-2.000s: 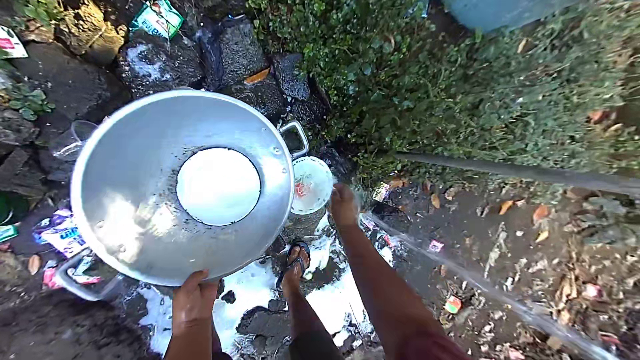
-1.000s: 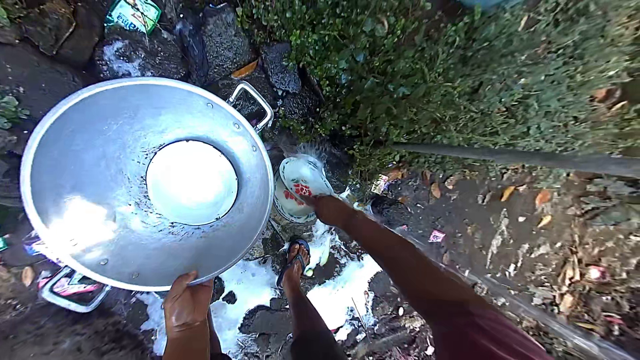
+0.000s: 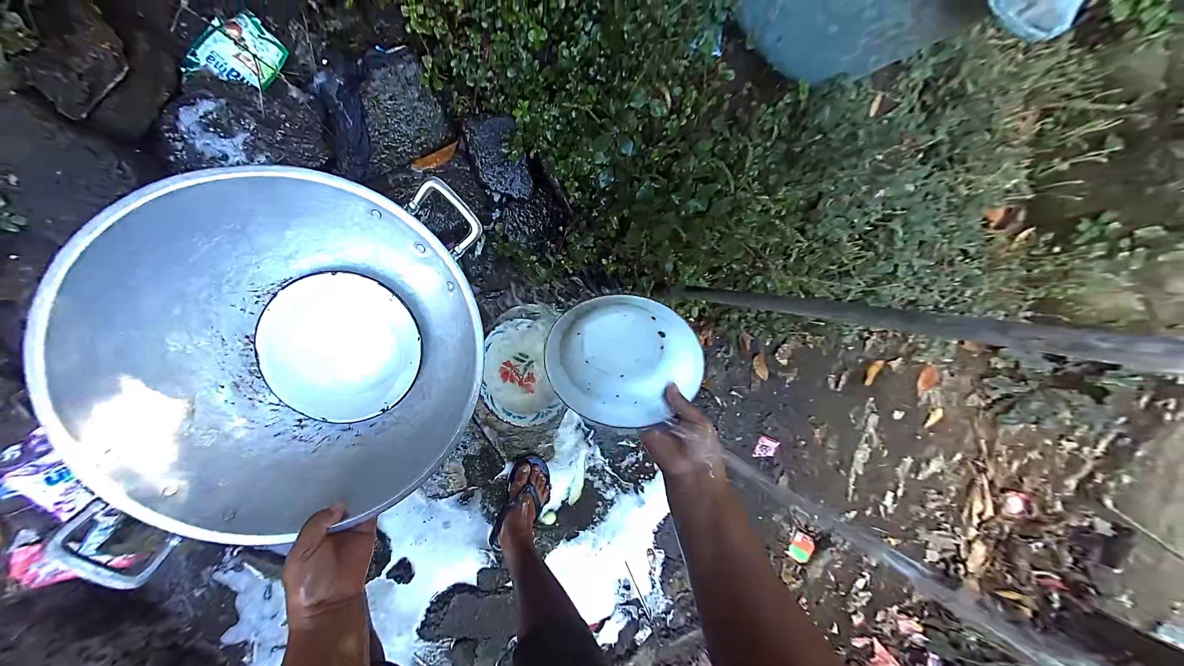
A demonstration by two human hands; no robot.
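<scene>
A large two-handled aluminium wok (image 3: pixel 213 472) fills the left of the head view, and my left hand (image 3: pixel 328 573) grips its near rim. Inside the wok lies a round white plate or lid (image 3: pixel 339 347). Right of the wok, my right hand (image 3: pixel 684 439) holds a white enamel plate (image 3: pixel 624 361) by its near right edge, dark specks on its face. Partly under that plate, a floral enamel plate (image 3: pixel 518 373) with a red flower sits low beside the wok's rim.
Foamy suds (image 3: pixel 610 560) cover the ground around my sandalled foot (image 3: pixel 527 490). A dark pole or pipe (image 3: pixel 925 326) runs along the greenery at right, with a stream of water (image 3: pixel 888 555) nearer me. Rocks (image 3: pixel 402 102), wrappers (image 3: pixel 239 51) and a bluish container (image 3: pixel 851 32) lie beyond.
My right hand was at the floral plate one second ago; now it holds a white plate to the right of it. My left hand stays on the wok's rim.
</scene>
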